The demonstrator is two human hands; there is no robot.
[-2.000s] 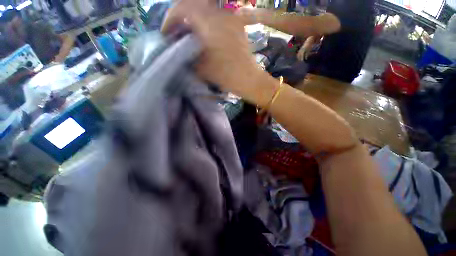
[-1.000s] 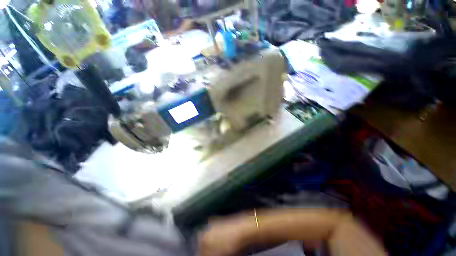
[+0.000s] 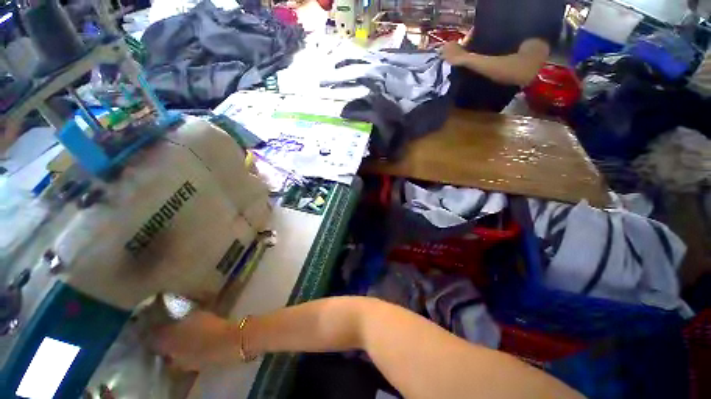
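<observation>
The beige sewing machine head (image 3: 168, 226) marked SENPOWER fills the left side, with its green control panel (image 3: 66, 343) and white screen at the lower left. My right hand (image 3: 185, 339), with a thin bracelet at the wrist, is blurred and reaches under the machine arm beside the panel. Its fingers are partly hidden, and I cannot tell if they hold anything. My left hand is not in the picture.
A green ruler-marked table edge (image 3: 316, 261) runs beside my right forearm. A parts tray (image 3: 310, 195) and printed plastic sheet (image 3: 320, 144) lie beyond. A wooden board (image 3: 499, 156), red and blue crates with grey garments (image 3: 612, 249), and a person (image 3: 511, 47) are to the right.
The view has swung right and closer to the machine. My right hand has moved from the table front to under the machine arm. The grey garment at the left has gone out of view.
</observation>
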